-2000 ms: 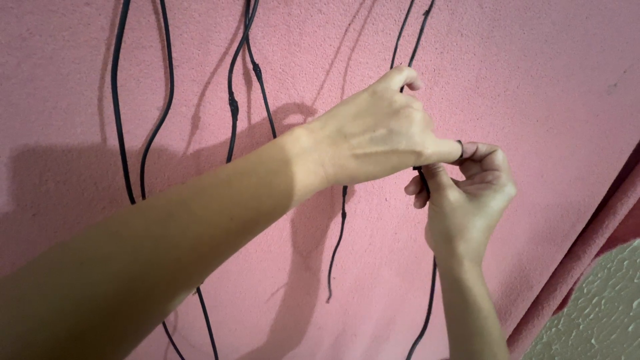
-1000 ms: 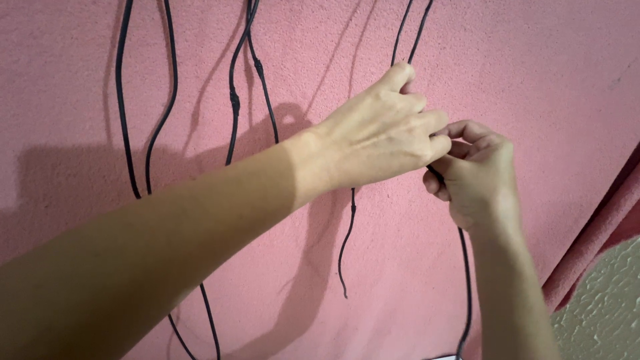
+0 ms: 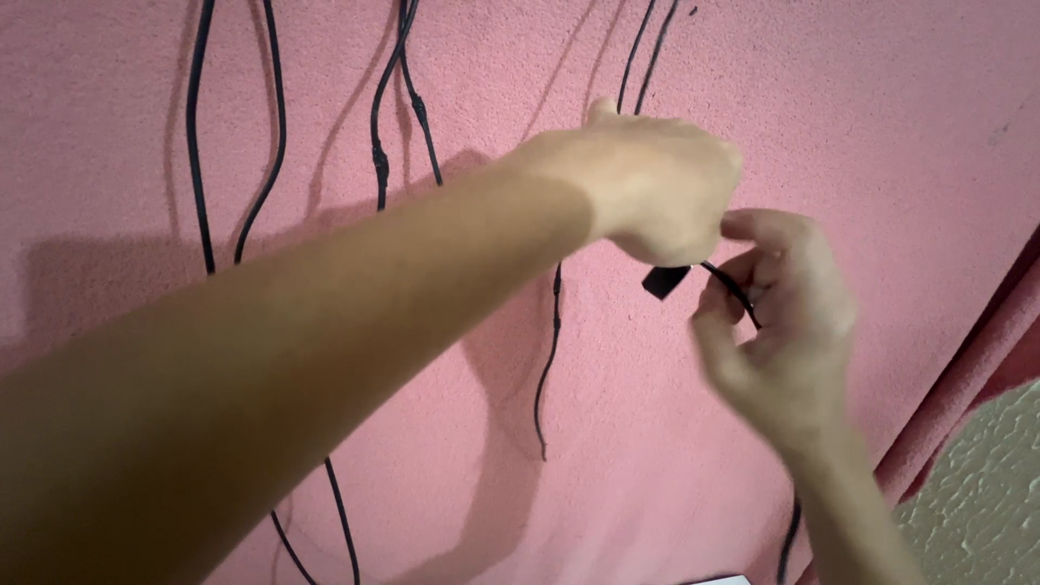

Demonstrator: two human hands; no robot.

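Note:
My left hand is bent over at the upper right, back toward the camera, its fingertips hidden. A thin black cord comes out from beneath it and runs into my right hand, whose fingers curl loosely around the cord, with thumb and index finger apart. Right beside the cord, a flat black piece, perhaps tape, sticks out under my left hand. Two thin black cords hang from above and pass behind my left hand. Below my right hand, a cord shows again by the wrist. My right hand is blurred.
Behind everything is a pink fabric-like surface. More black cords hang at the left, two with knots or joints. A knotted cord end dangles mid-view. A fold of pink cloth borders a textured pale surface.
My right hand has opened its thumb and index finger wider and sits lower. My left hand has turned over at the wrist. The flat black piece now shows beneath it.

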